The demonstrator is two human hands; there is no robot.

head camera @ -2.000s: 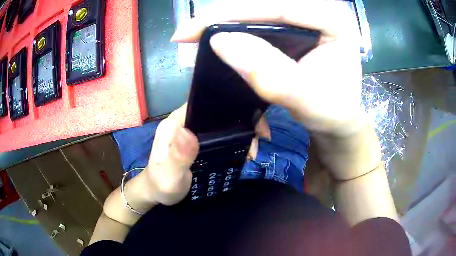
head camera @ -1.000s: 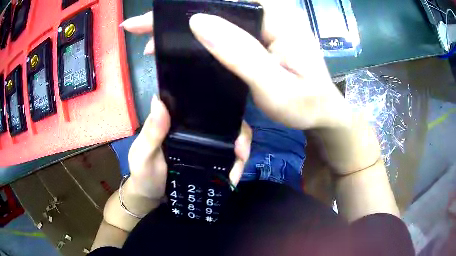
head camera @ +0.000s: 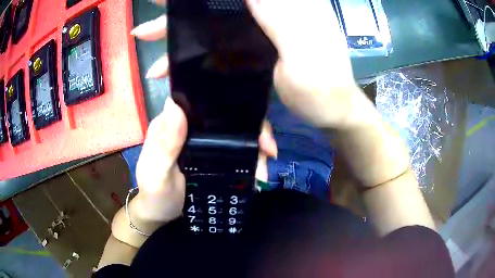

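An opened black flip phone [head camera: 220, 98] is held over my lap, its dark glossy screen half at the top and its keypad with white digits toward me. My left hand [head camera: 163, 157] grips the phone around the hinge, thumb on the left edge and fingertips showing at the right edge. My right hand [head camera: 309, 65] lies along the upper right edge of the screen half; its fingertips are cut off or hidden at the frame's top. A framed film sheet [head camera: 369, 46] with a 4G mark lies on the bench beyond my right hand.
A red foam tray [head camera: 116, 108] at the left holds rows of closed phones [head camera: 81, 65]. The dark green bench mat [head camera: 434, 32] runs behind. Crumpled clear film [head camera: 415, 117] lies at the right. Brown cardboard [head camera: 81, 201] with small scraps is at the lower left.
The phone has swung upright and shifted left from its tilted pose. My right thumb has moved off the middle of the screen toward the top right edge.
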